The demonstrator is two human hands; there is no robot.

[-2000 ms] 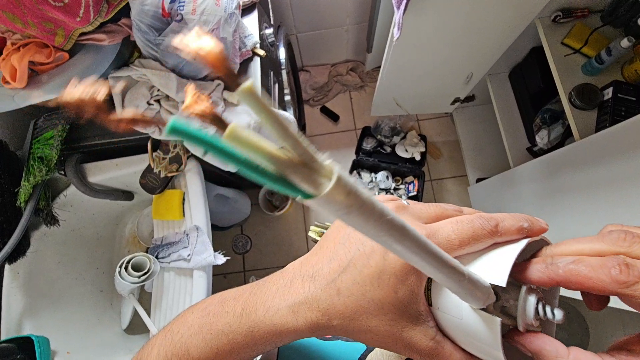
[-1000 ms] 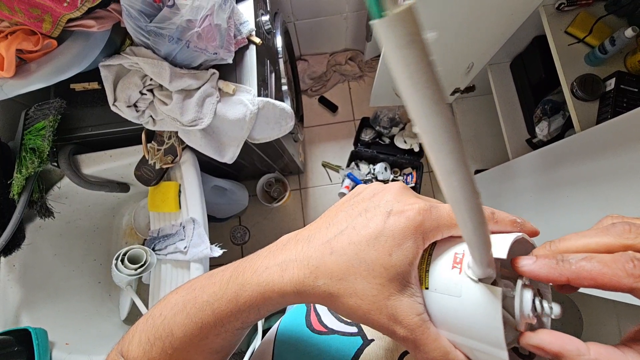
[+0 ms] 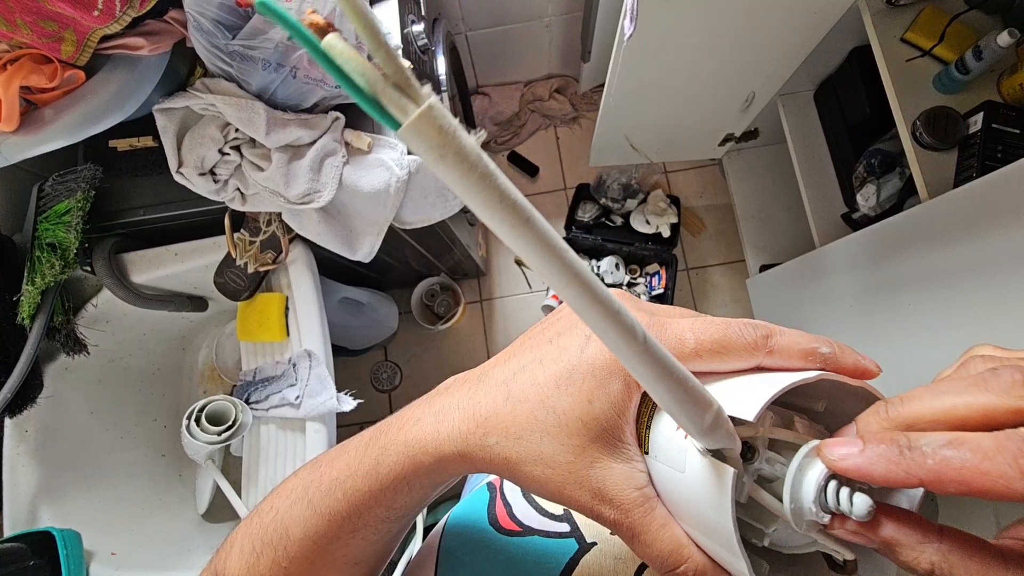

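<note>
My left hand [image 3: 568, 416] is wrapped around a white plastic cylindrical housing [image 3: 696, 488], whose cut-away end shows wires and inner parts. A thick white sheathed cable [image 3: 552, 256] rises from the housing and runs to the upper left across the view. At its stripped end are a green insulated wire [image 3: 328, 68], pale insulated wires and bare copper strands. The fingers of my right hand [image 3: 936, 464] pinch a white round plastic piece with a spiral stem [image 3: 828, 490] at the open end of the housing. The thumb and fingertips sit on either side of it.
A utility sink [image 3: 88, 432] with a yellow sponge [image 3: 262, 317], sandal and rag is at left. Cloths [image 3: 248, 144] lie on a dark appliance. On the tiled floor are an open black toolbox [image 3: 624, 240] and a white bucket [image 3: 438, 302]. An open cabinet [image 3: 800, 160] stands at right.
The cable's stripped end has shifted in view; a second ago its bare wires were mostly out of frame. Both hands keep their hold at the housing.
</note>
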